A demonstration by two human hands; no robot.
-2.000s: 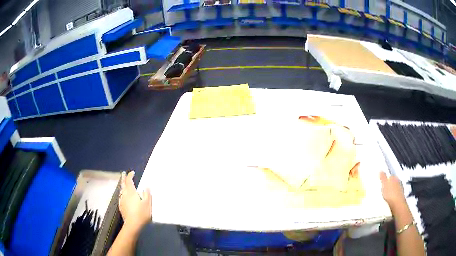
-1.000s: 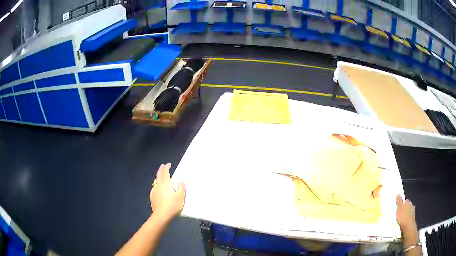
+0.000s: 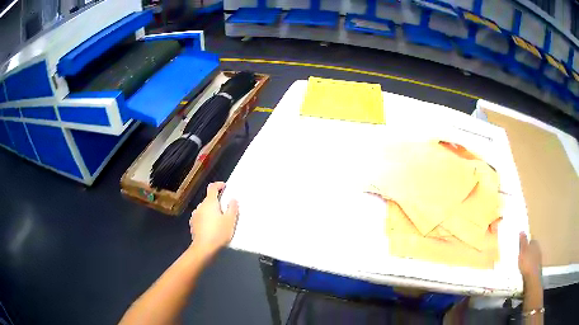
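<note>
A wheeled work table [image 3: 298, 184] with a white top and rounded corners stands in front of me. My left hand [image 3: 214, 219] grips its near left edge, thumb on top. My right hand [image 3: 530, 257] is at its near right corner, with the fingers partly hidden against the edge. A yellow leather panel [image 3: 343, 100] lies flat at the far left of the top. A loose pile of orange leather pieces [image 3: 438, 187] lies on the right half, some curled or overlapping. A blue panel and metal legs show below the near edge.
A wooden tray [image 3: 136, 184] with a bundle of black strips [image 3: 206, 127] stands beyond the table on the left. A blue and white conveyor machine [image 3: 89, 108] is at the far left. Another table with a tan board [image 3: 549, 190] adjoins on the right. Blue racks [image 3: 311, 17] line the back.
The table and both my hands have moved forward together. The wooden tray and conveyor machine now appear nearer, and the tan-board table is close at the table's right side. Both hands stay at the edges.
</note>
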